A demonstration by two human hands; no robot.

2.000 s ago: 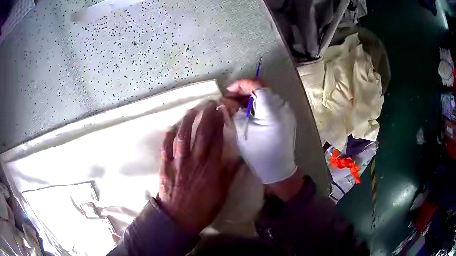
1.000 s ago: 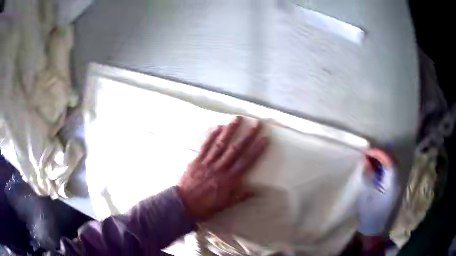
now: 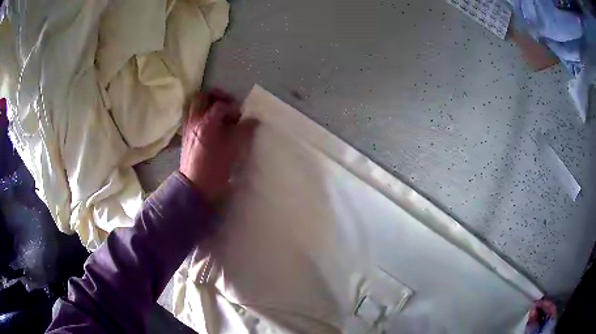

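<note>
A cream garment piece [image 3: 287, 196] lies on the grey speckled table, with a straight double-layer band along its far edge, running from upper left down to the lower right. A small stitched rectangular flap shows near its lower middle. My left hand [image 3: 212, 140], bare and somewhat blurred, has its fingers curled at the piece's upper left edge. My right hand [image 3: 541, 317] shows only as a small part at the band's lower right end, cut off by the frame; its grip and any pen are unclear. A white strip [image 3: 561, 171] lies on the table at the right.
A crumpled pile of cream garment pieces [image 3: 98, 98] fills the left side, close to my left hand. At the far right are a printed grid sheet [image 3: 487, 14], a brown card piece [image 3: 532, 52] and crumpled pale blue cloth [image 3: 555, 26]. The speckled table [image 3: 366, 72] extends beyond the band.
My left hand has moved from lying flat on the cloth to its upper left edge. The view has swung left, and my right hand is now mostly out of frame. The stitched flap shows again.
</note>
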